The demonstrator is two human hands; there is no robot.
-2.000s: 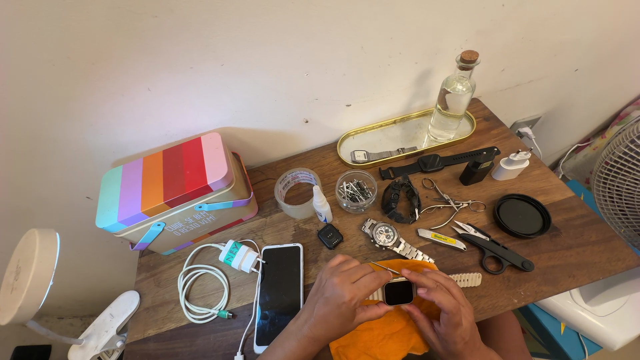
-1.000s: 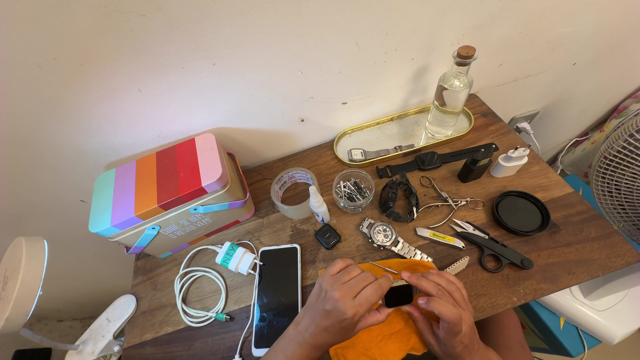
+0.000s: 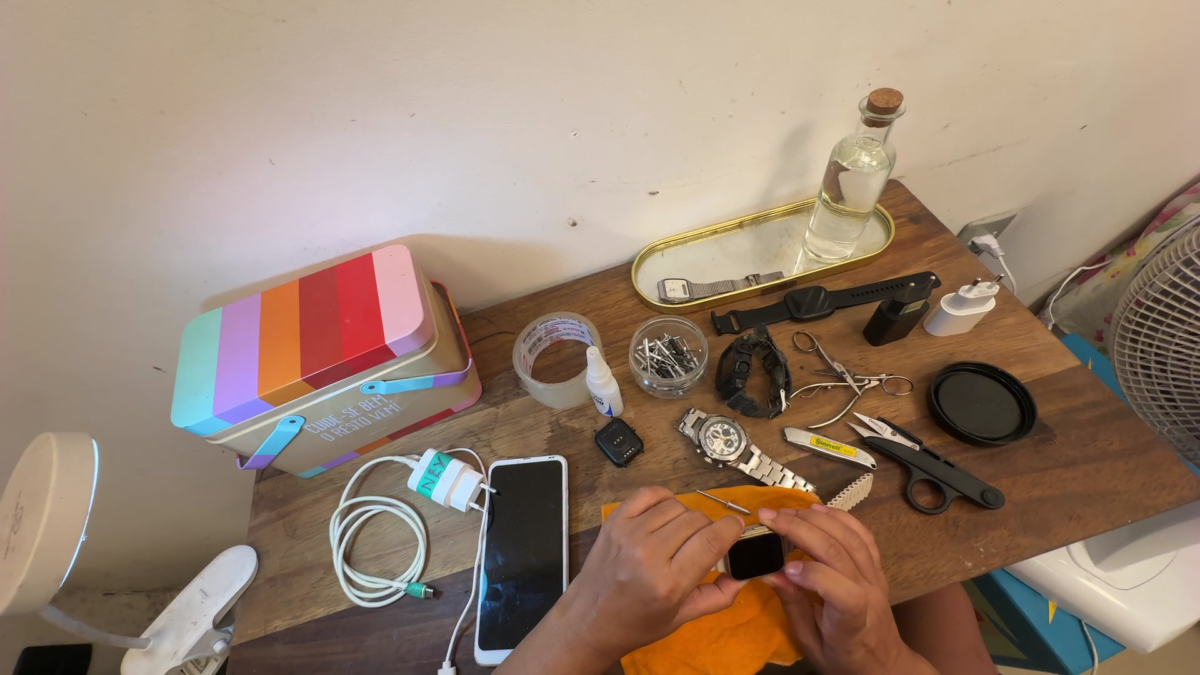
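Note:
A small smartwatch with a dark rectangular screen [image 3: 756, 557] is held between both hands above an orange cloth [image 3: 722, 637]. The fingertips of my left hand [image 3: 652, 572] grip its left side, and my right hand [image 3: 834, 572] grips its right side and upper edge. Part of a pale link band [image 3: 851, 492] shows beyond the right fingers; whether it joins the watch is hidden. On the cloth, just above the watch, lies a thin metal pin or rod [image 3: 723, 502]. A steel-link wristwatch [image 3: 722, 439] rests behind the cloth.
Behind stand a jar of pins [image 3: 668, 356], a dropper bottle [image 3: 604, 382], a tape roll [image 3: 557, 360] and a corked glass bottle [image 3: 851, 187]. Right lie thread snips [image 3: 928, 464], a utility knife [image 3: 830, 448] and a black lid [image 3: 982, 403]. Left are a smartphone [image 3: 523, 562] and a striped tin [image 3: 319, 356].
Less of the pale link band shows than in the oldest frame. Both hands stay around the watch over the orange cloth.

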